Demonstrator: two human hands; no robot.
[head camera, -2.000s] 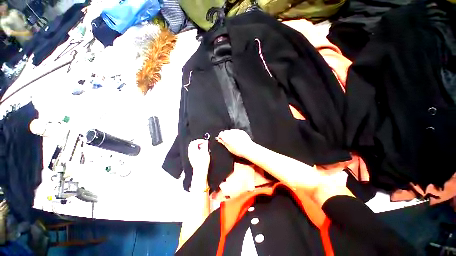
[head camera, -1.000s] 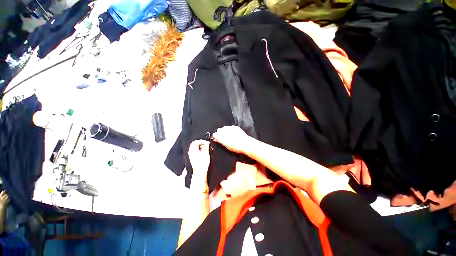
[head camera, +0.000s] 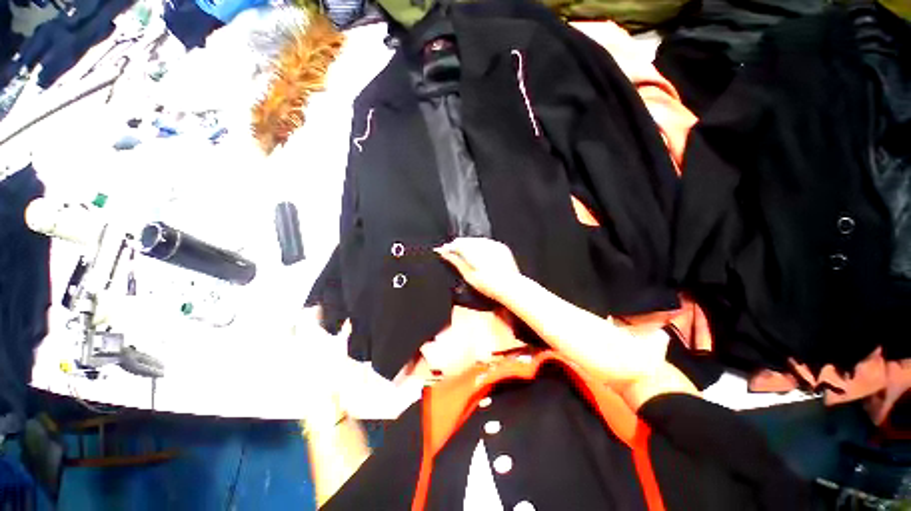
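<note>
A black jacket lies with its fronts parted over a glossy dark lining. Two pale-ringed buttons, the upper one above the other, show on its left front. My right hand is at the front opening, its fingertips pinching the black cloth edge level with the upper button. A faint thin line runs between that button and the fingertips. My left hand is off the jacket, at its lower left, washed out against the white table; its fingers cannot be made out.
A black cylinder, a small black bar and a metal tool lie on the white table at left. Ginger fur lies beyond. Another black jacket lies at right, with salmon cloth beneath. Olive garments lie at the far edge.
My left hand has left the buttons and moved down and left, uncovering both. My right hand stays at the front opening. The view has shifted, so the table items sit further left and higher.
</note>
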